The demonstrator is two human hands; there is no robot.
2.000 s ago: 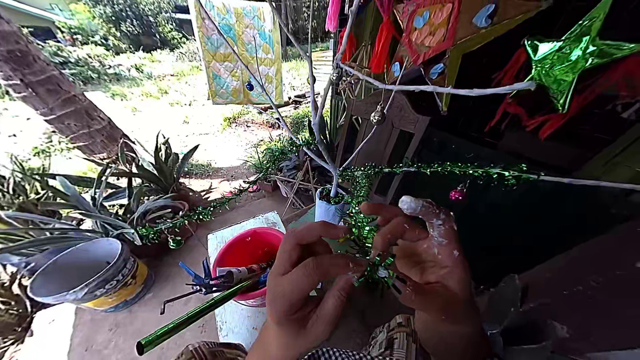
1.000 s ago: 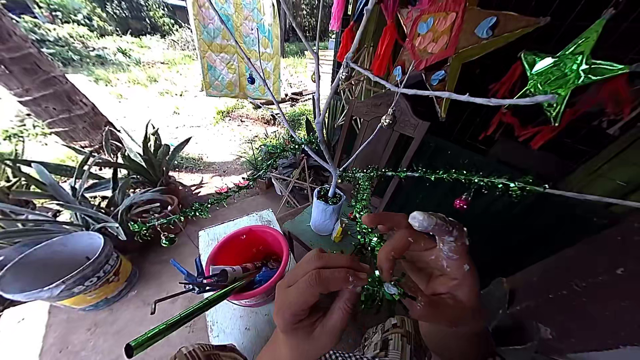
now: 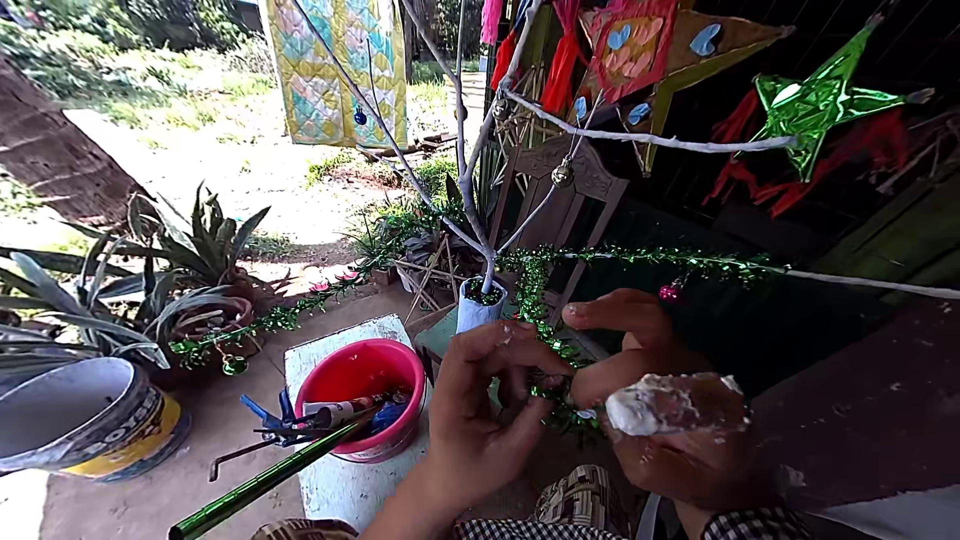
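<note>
My left hand (image 3: 487, 397) and my right hand (image 3: 660, 405) are close together at the lower middle, fingers bent around the lower part of a green tinsel garland (image 3: 534, 292). The fingers hide most of what they pinch. White residue coats my right thumb. Above them stands a bare white-painted branch (image 3: 469, 199) in a white cylindrical pot (image 3: 480, 309). Tinsel wraps its low side branches, with a pink bauble (image 3: 670, 293) hanging at the right and a green bauble (image 3: 234, 365) at the left. A gold bauble (image 3: 562, 175) hangs above my hands.
A red plastic bucket (image 3: 360, 360) on a white board (image 3: 319, 480) holds a caulking gun (image 3: 300, 416) and a rolled green foil tube (image 3: 262, 480). A large paint bucket (image 3: 90, 420) and spiky potted plants (image 3: 199, 240) are left. A green star lantern (image 3: 814, 105) hangs right, near a wooden chair (image 3: 562, 202).
My right hand has turned and its fingers have spread higher. My left hand stays near the tinsel, its fingers shifted. The view has tilted slightly.
</note>
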